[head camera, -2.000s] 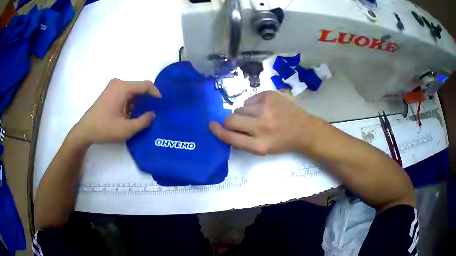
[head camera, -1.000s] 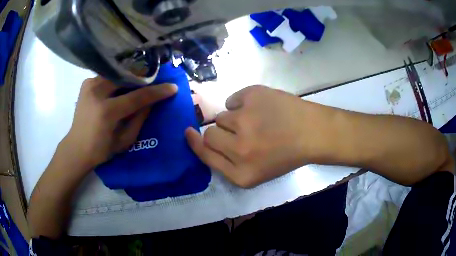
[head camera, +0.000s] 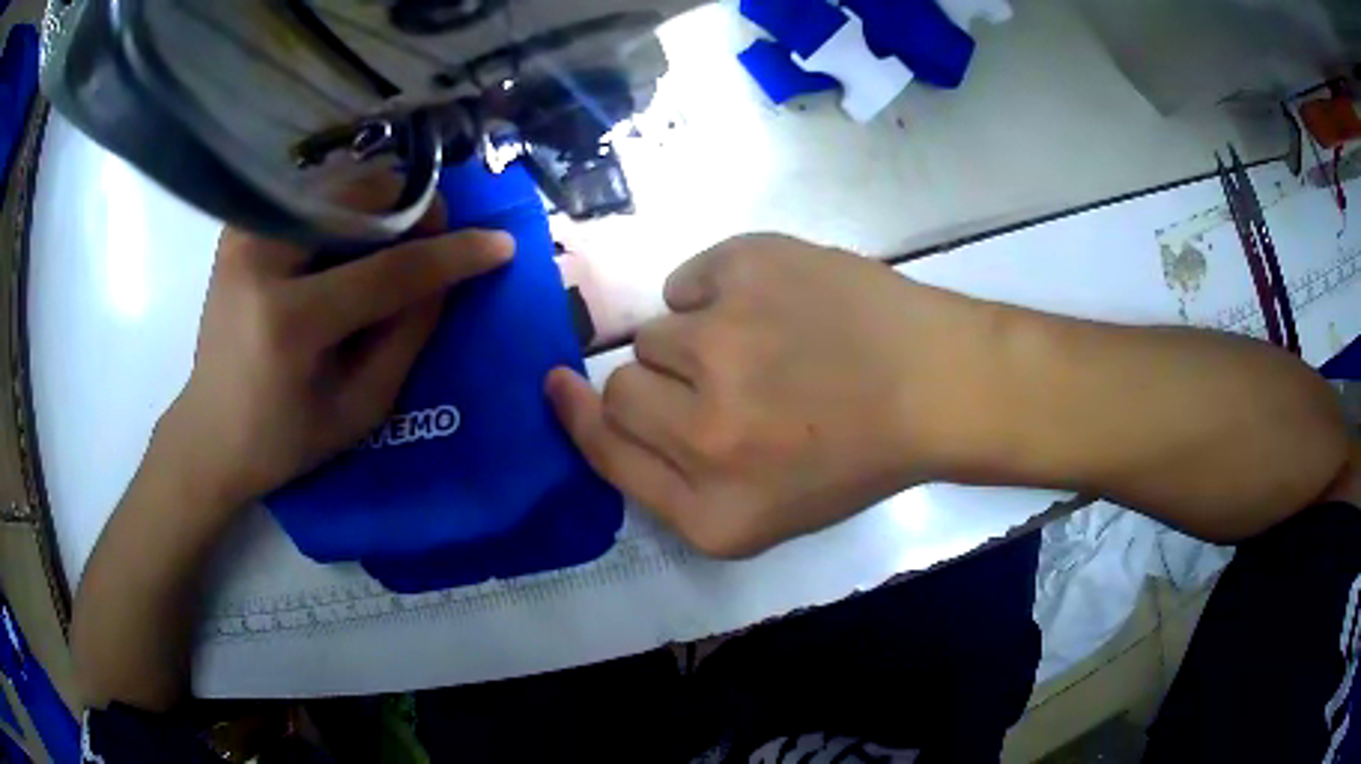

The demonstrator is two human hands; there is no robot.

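Blue fabric panels (head camera: 478,343) lie stacked on the table, a printed one over a longer one, with the far end under the presser foot area (head camera: 508,149). Part of the white print shows beside my left hand. My left hand (head camera: 321,336) lies flat on the fabric's left side, index finger stretched toward the foot, some fingers hidden by the machine head. My right hand (head camera: 746,396) is at the fabric's right edge, fingers curled, one fingertip touching the edge; nothing is seen held in it. The needle itself cannot be made out.
The machine head (head camera: 239,105) covers the upper left. Small blue and white pieces (head camera: 866,52) lie behind the needle area. Dark red tweezers or snips (head camera: 1258,254) and a small orange item (head camera: 1331,117) are at right. A printed ruler scale (head camera: 284,609) runs along the front edge.
The view moved closer to the machine. My left hand went from holding the fabric's left edge to pressing on top, and the fabric's far end came under the head. In the last second little moved.
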